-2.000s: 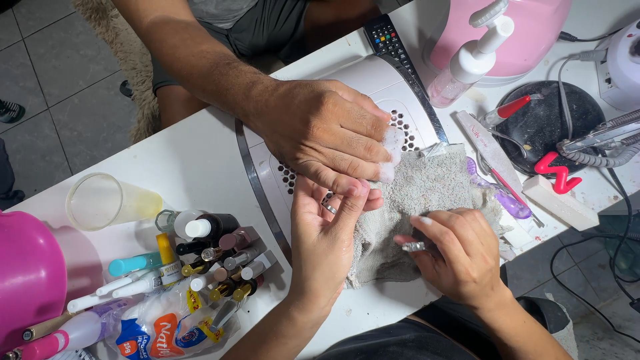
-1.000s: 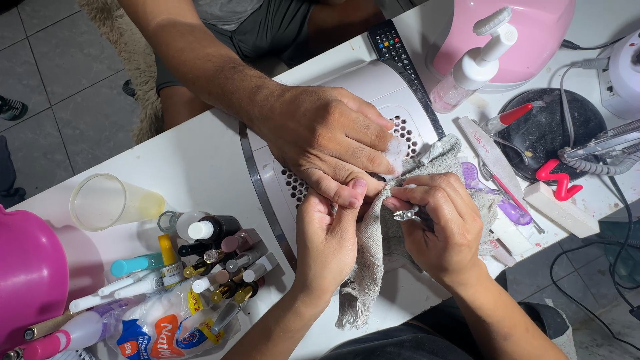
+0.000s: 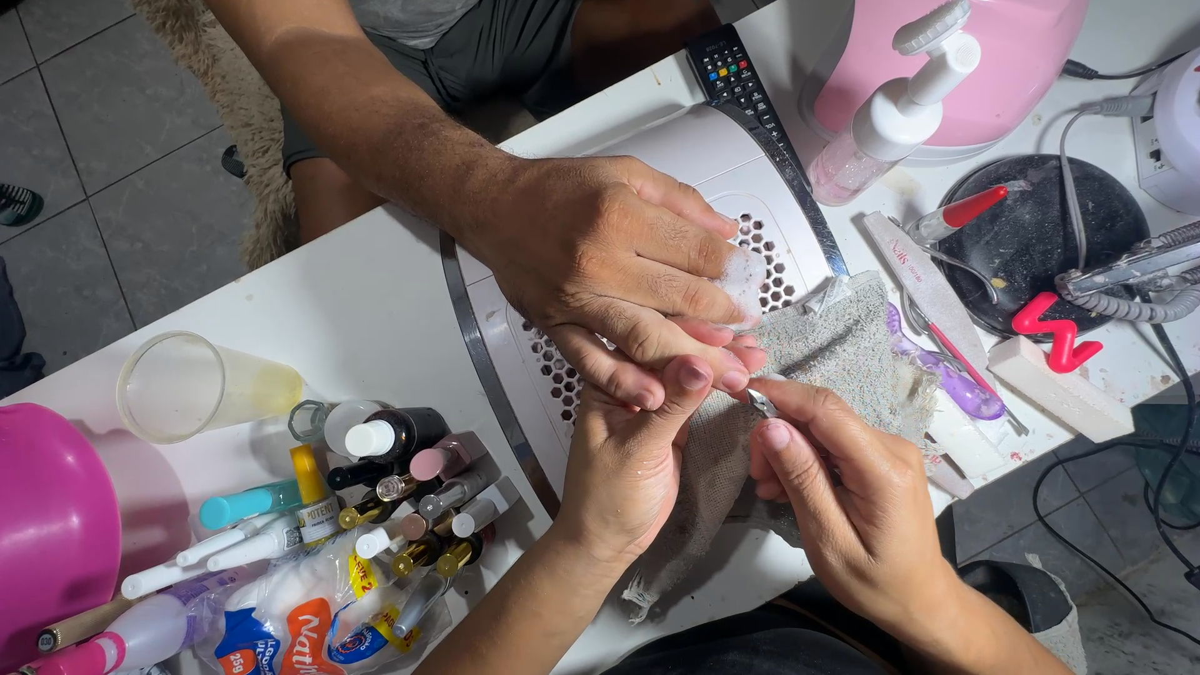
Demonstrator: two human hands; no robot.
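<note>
My left hand (image 3: pixel 623 459) holds a finger of another person's hand (image 3: pixel 600 253), with my thumb on top near the nail. In my right hand (image 3: pixel 834 478) is a small metal nail tool (image 3: pixel 761 403), probably cuticle nippers; its tip is at that fingertip and its handles are hidden in my palm. White foam (image 3: pixel 743 281) covers other fingertips of the person's hand. Below the hands a grey cloth (image 3: pixel 834 347) lies across a white nail dust collector (image 3: pixel 487 328) with a honeycomb grille.
Nail polish bottles (image 3: pixel 441 459), a plastic cup (image 3: pixel 173 384), a cotton bag (image 3: pixel 309 619) and a magenta bowl (image 3: pixel 56 534) stand left. At right are a foam pump bottle (image 3: pixel 881 122), a nail file (image 3: pixel 923 281), a purple brush (image 3: pixel 956 380), a white buffer block (image 3: pixel 1059 389) and a black lamp base (image 3: pixel 1041 234). A remote control (image 3: pixel 745 94) lies behind.
My right hand first moved to the person's fingers, gathering the cloth there. Now the cloth lies lower and flatter, and the metal tool's tip is at the fingertip.
</note>
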